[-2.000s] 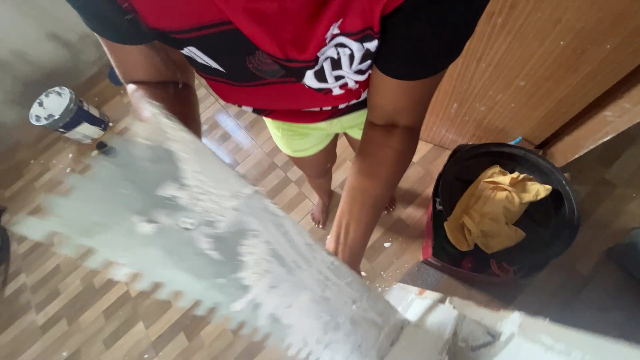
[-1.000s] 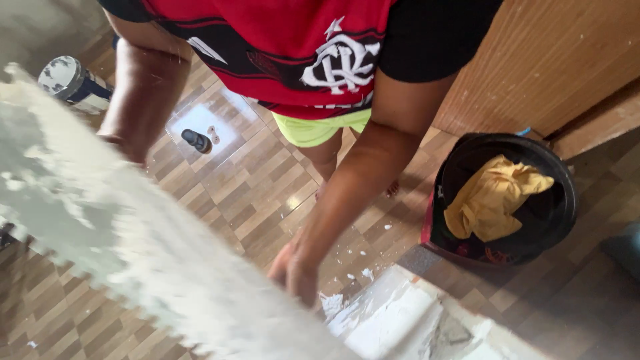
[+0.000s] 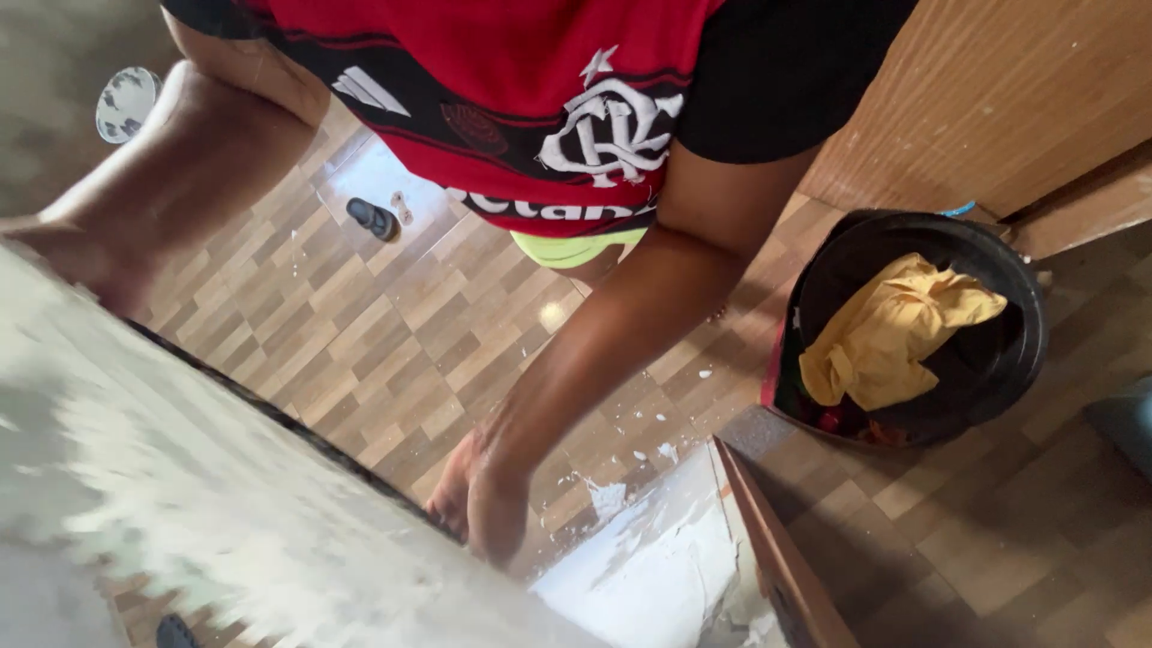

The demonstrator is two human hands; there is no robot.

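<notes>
A broad, pale surface smeared with white plaster or paint (image 3: 234,450) runs diagonally across the lower left, close to the camera. Its upper edge is dark, its lower boundary ragged and blurred. My right hand (image 3: 94,261) is at the far left against the upper edge, blurred, with its fingers hidden. At the lower centre my left hand (image 3: 481,508) hangs with the wrist bent at the same edge, its fingertips partly hidden; whether either hand grips the surface is unclear. Just beyond my left hand lies a white, flaking slab or ledge (image 3: 657,558) with a brown edge.
A black tub (image 3: 1035,351) holding a yellow cloth (image 3: 886,337) stands at the right, beside a wooden panel (image 3: 990,99). White flakes (image 3: 607,495) are scattered on the tiled floor (image 3: 396,360). A dark sandal (image 3: 371,219) lies there, and a pale-topped bucket (image 3: 126,103) is at upper left.
The smeared surface has shifted in view, uncovering more of the flaking slab. My right hand has moved toward the left edge of the view, and the view itself has shifted.
</notes>
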